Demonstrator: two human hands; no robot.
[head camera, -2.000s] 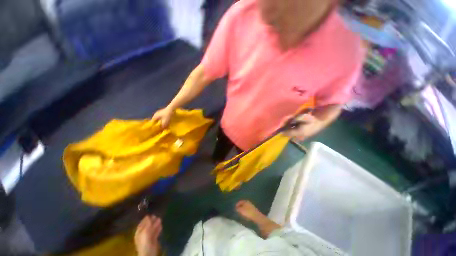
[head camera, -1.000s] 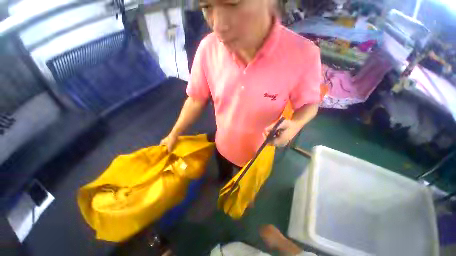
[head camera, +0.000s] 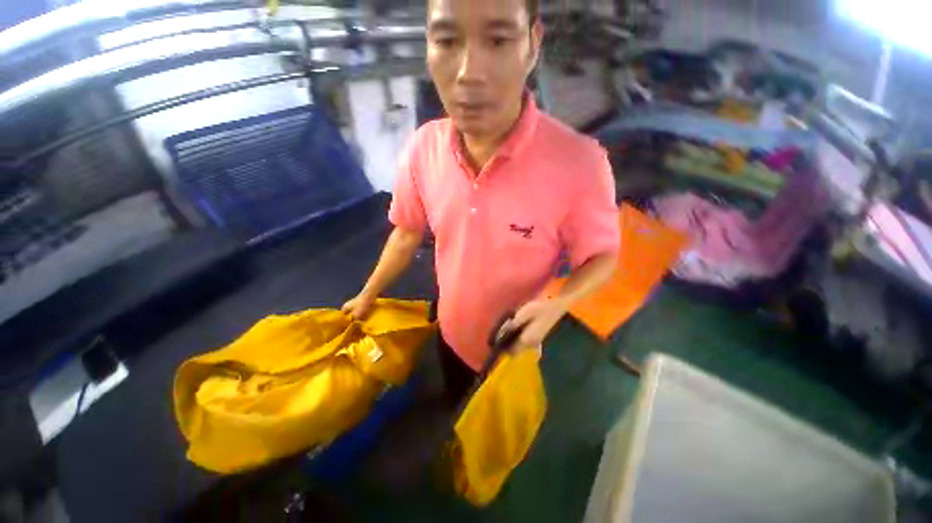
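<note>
Yellow trousers (head camera: 276, 393) lie bunched on the dark pressing table (head camera: 133, 475), with a person's hand on their far edge. The same person, in a pink shirt, holds a smaller yellow cloth (head camera: 501, 424) hanging from the other hand, together with a dark object (head camera: 501, 337) that I cannot make out clearly. Neither my left hand nor my right hand shows in the picture.
The person in the pink shirt (head camera: 501, 235) stands across from me by the table. A large white bin (head camera: 746, 449) stands at the lower right on the green floor. An orange sheet or chair (head camera: 628, 271) and pink cloth (head camera: 726, 240) are behind.
The view has tilted up, and my hands at the lower edge have left it. The person's hand with the smaller yellow cloth has lowered. The orange thing behind shows more fully.
</note>
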